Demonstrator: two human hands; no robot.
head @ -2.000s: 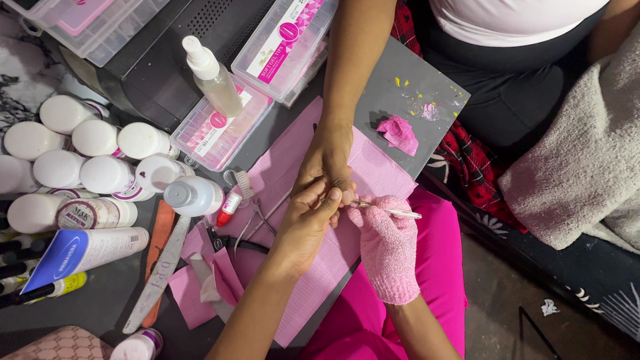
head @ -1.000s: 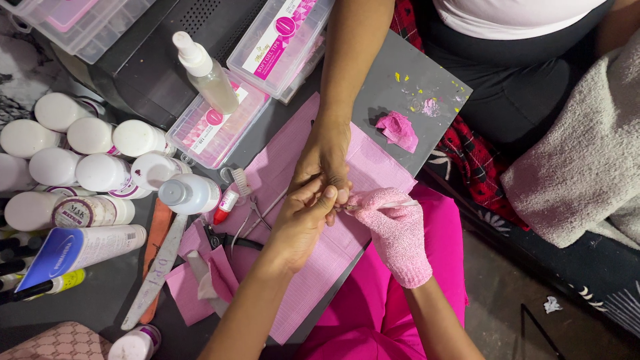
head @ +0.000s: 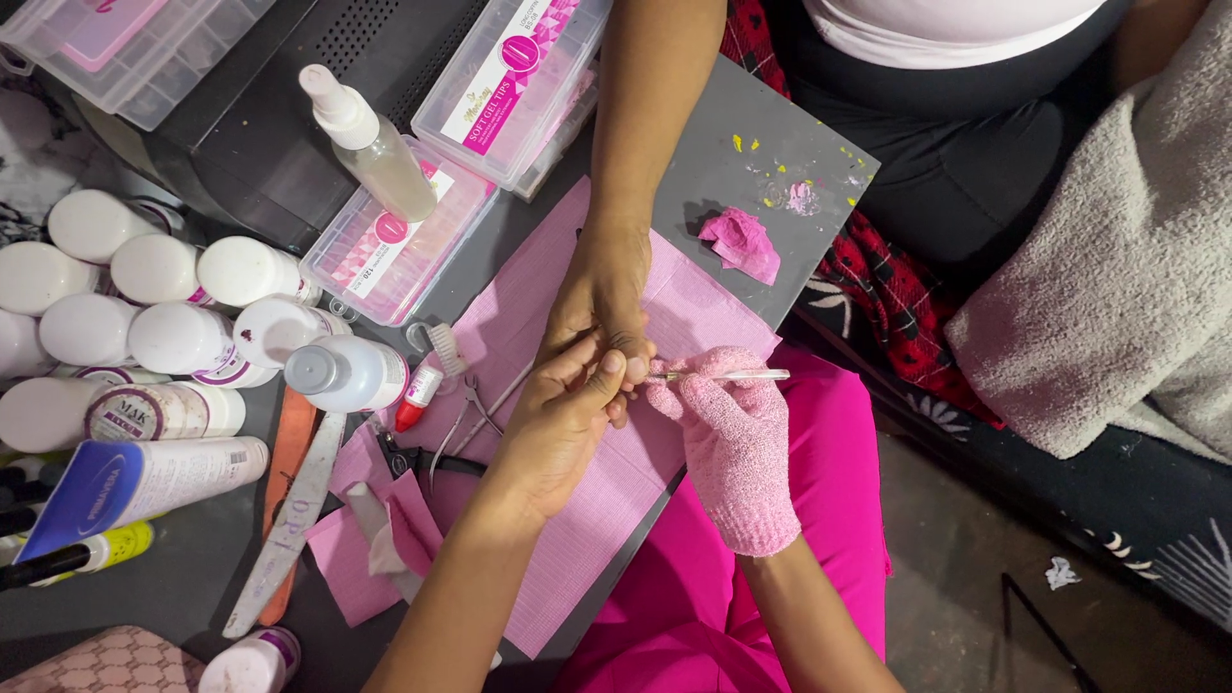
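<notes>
My bare left hand (head: 563, 423) grips the fingers of another person's hand (head: 606, 294), its thumb near that hand's thumb. My right hand (head: 736, 443), in a pink knit glove, pinches a slim pale-handled brush or similar tool (head: 741, 374); its tip points left at the person's thumbnail. Beneath the hands lies a pink paper towel (head: 539, 577). Left of my left hand, metal cuticle nippers (head: 470, 399), a white nail brush (head: 447, 348), a thin metal tool (head: 496, 409) and a small red-capped bottle (head: 419, 397) rest on or beside the towel.
White-lidded jars (head: 173, 337), a clear liquid bottle (head: 346, 375), a pump bottle (head: 371, 144), gel tip boxes (head: 510, 82) and nail files (head: 294, 520) crowd the left side. Crumpled pink paper (head: 741, 245) lies on the grey table (head: 712, 135) by its right corner. The other person sits opposite.
My gloved right hand has shifted slightly and its tool now lies nearly level, pointing left. My left hand keeps hold of the other person's hand.
</notes>
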